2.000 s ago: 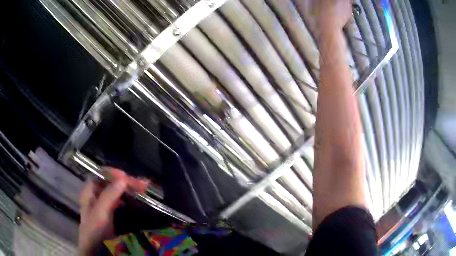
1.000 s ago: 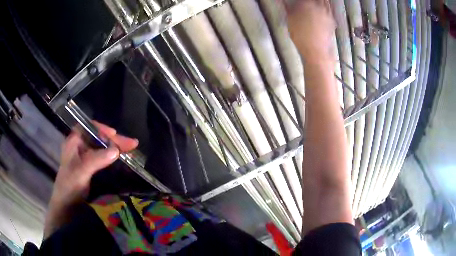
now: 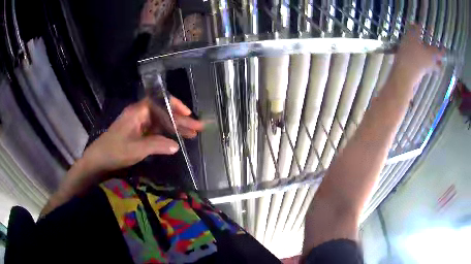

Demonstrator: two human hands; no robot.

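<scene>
An open metal frame [image 3: 289, 47] with thin crossed wires lies over parallel cream covered bars [image 3: 315, 82] and a few shiny bare rods [image 3: 240, 113]. My left hand [image 3: 150, 129] is around the frame's near-left side bar [image 3: 178, 131], thumb on one side and fingers on the other. My right hand [image 3: 419, 54] reaches to the far right corner of the frame; it is blurred and its fingers' grip is unclear. A small dark metal clip [image 3: 276, 124] sits at the end of one cream cover.
More rows of rods [image 3: 320, 20] continue beyond the frame. Pale draped sheets [image 3: 51, 98] hang at the left. Perforated brownish pieces [image 3: 157, 13] show at the top left. A pale floor [image 3: 439, 191] with bright glare lies at the right.
The frame and rods now appear turned, with the frame's rails closer to horizontal. My right hand has moved right, from over the cream bars to the frame's far corner. My left hand stays at the side bar.
</scene>
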